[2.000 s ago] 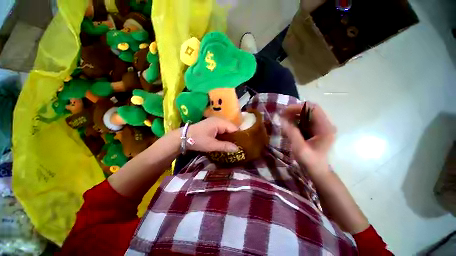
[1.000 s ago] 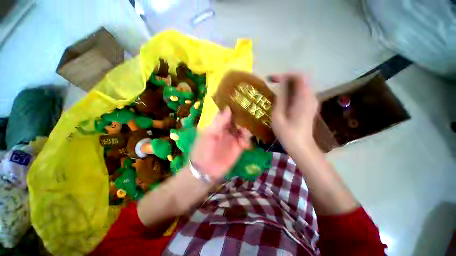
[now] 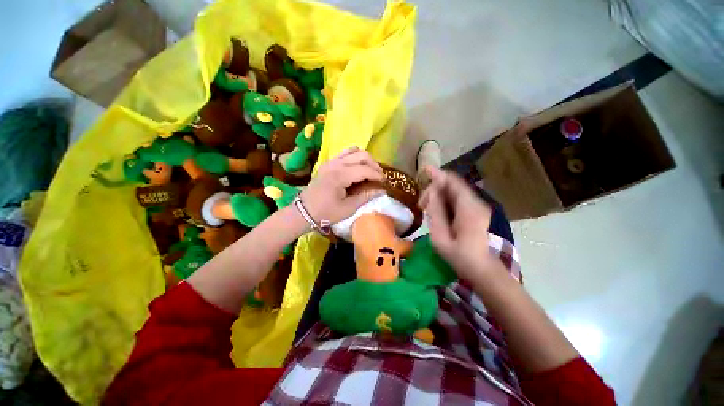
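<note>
The plush money-tree toy (image 3: 376,246) lies over my aproned lap with its green top toward me and its brown pot (image 3: 399,184) pointing away. The orange trunk with its face shows between them, with a white collar at the pot. My left hand (image 3: 344,189) grips the pot's left side. My right hand (image 3: 454,214) is at the pot's right side, fingers bent and slightly blurred; whether it touches the toy or holds a needle or snips cannot be told.
An open yellow sack (image 3: 87,262) full of the same toys stands at the left. An open cardboard box (image 3: 508,178) with a red-capped item is at the right. Another box (image 3: 111,47) is at the upper left. A shoe (image 3: 429,153) shows beyond the pot.
The toy has turned from upright to pot-away, its top now toward me. My left hand has moved onto the pot's left side. The dark snips seen earlier at my right hand no longer show clearly.
</note>
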